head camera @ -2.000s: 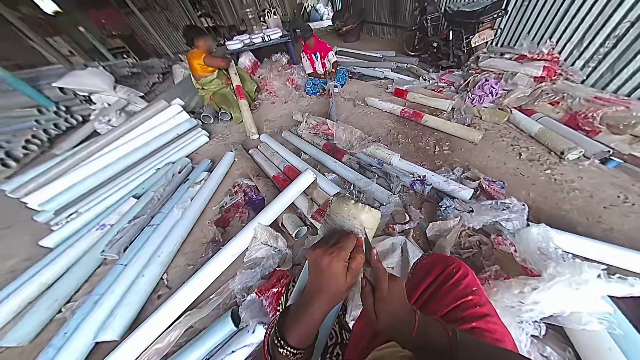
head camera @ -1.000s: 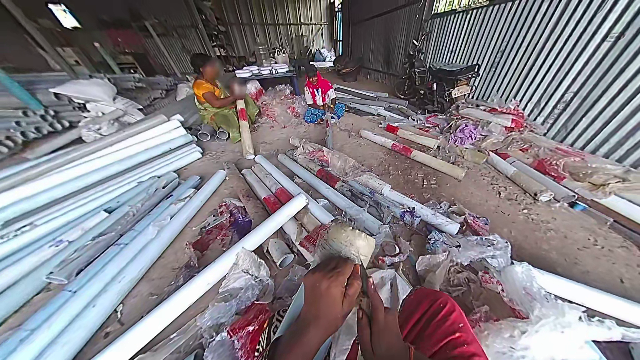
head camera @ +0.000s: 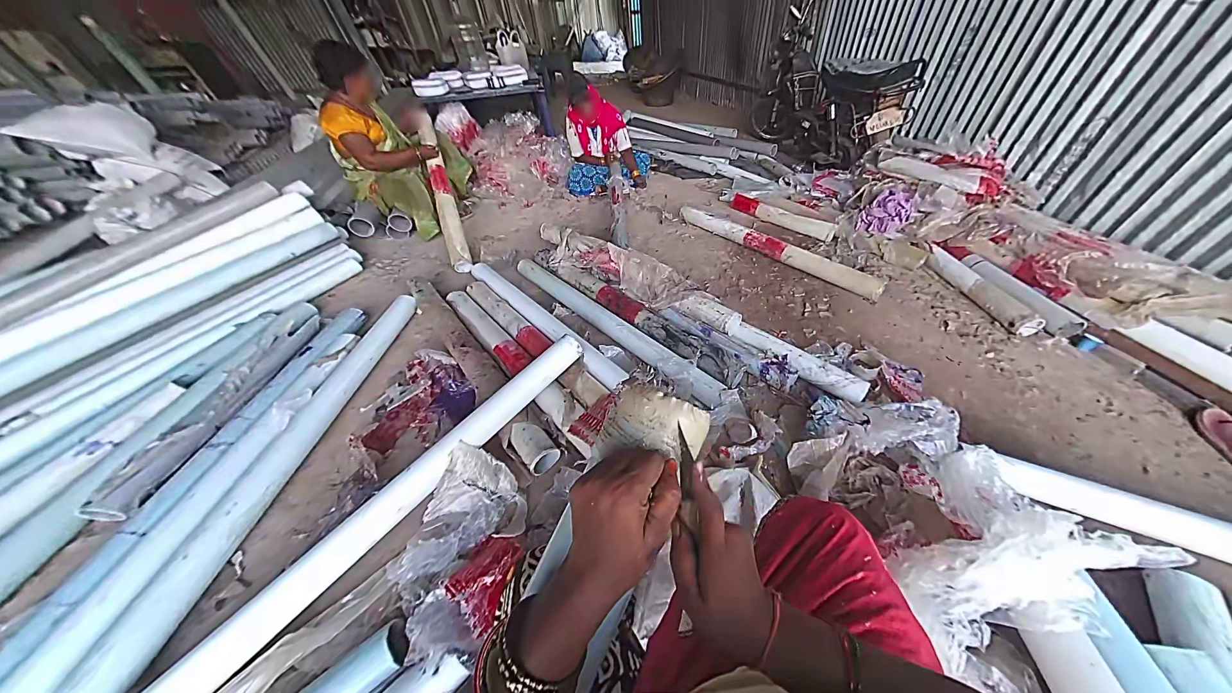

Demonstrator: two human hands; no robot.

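Low in the middle of the head view, my left hand point(head camera: 621, 515) is closed on a pale plastic pipe, just below its yellowish, worn end point(head camera: 640, 422). A bluish length of pipe shows beneath that hand, over my lap. My right hand point(head camera: 717, 558) grips a knife point(head camera: 685, 452), its dark blade pointing up against the pipe's end. Both hands are close together, thumbs nearly touching. Whether the blade cuts into the pipe I cannot tell. A long white pipe point(head camera: 404, 491) lies slantwise to the left of my hands, and clear plastic film point(head camera: 472, 491) is crumpled beside them.
Light blue pipes point(head camera: 241, 481) are heaped on the left. More pipes, some with red bands point(head camera: 770, 243), lie ahead on the dirt floor. Torn plastic film point(head camera: 1011, 549) covers the right front. Two people sit farther back, one holding a pipe point(head camera: 443, 192). A motorcycle point(head camera: 847, 96) stands by the corrugated wall.
The view has shifted somewhat. Both my hands stay at the pipe's end, with the knife still in my right hand. The seated person at the left still holds an upright pipe.
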